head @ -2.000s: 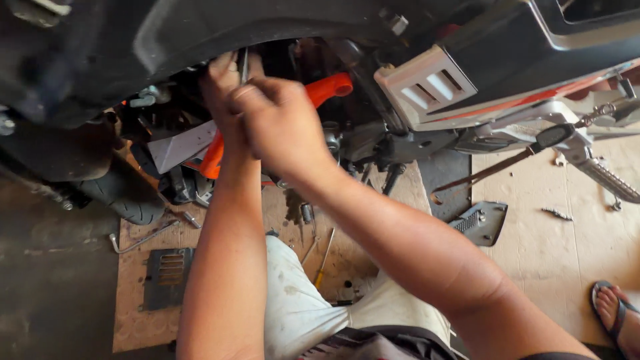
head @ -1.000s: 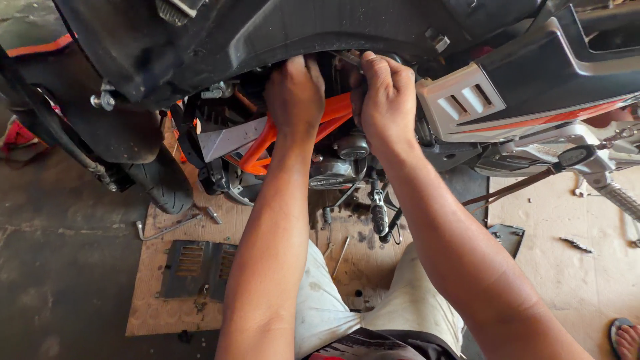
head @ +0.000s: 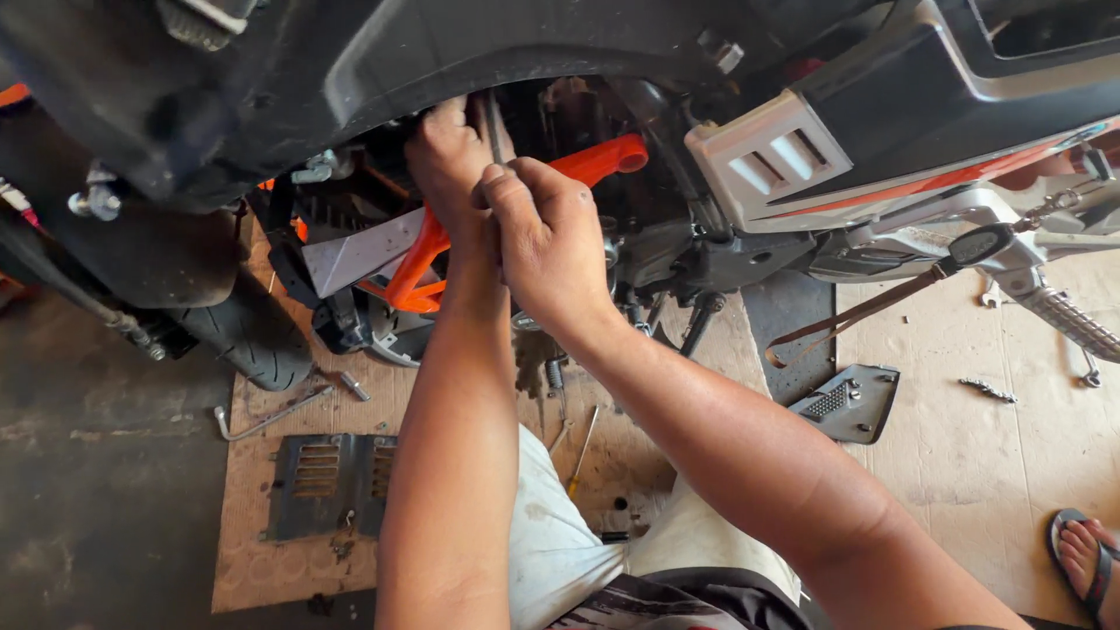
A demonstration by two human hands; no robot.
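Note:
My right hand (head: 551,236) is closed around the lower end of a thin metal rod (head: 495,131), which looks like a tool shaft and runs up beneath the dark motorcycle body panel (head: 490,39). My left hand (head: 451,157) reaches up under the same panel, next to the rod; its fingertips are partly hidden, and I cannot tell what they touch. An orange tubular frame part (head: 604,160) passes behind both hands. To the left of my left wrist is a pale angular bracket (head: 363,254).
Cardboard (head: 954,464) lies beneath the motorcycle. On the floor are a bent metal wrench (head: 276,416), a black vented cover (head: 319,486), a screwdriver (head: 584,451) and a dark plastic cover (head: 849,402). A footrest (head: 1072,315) juts out at right, above a person's sandalled foot (head: 1085,560).
A second ago my hands were apart at the panel's edge; now my right hand is lower, over my left wrist, with the rod visible in it.

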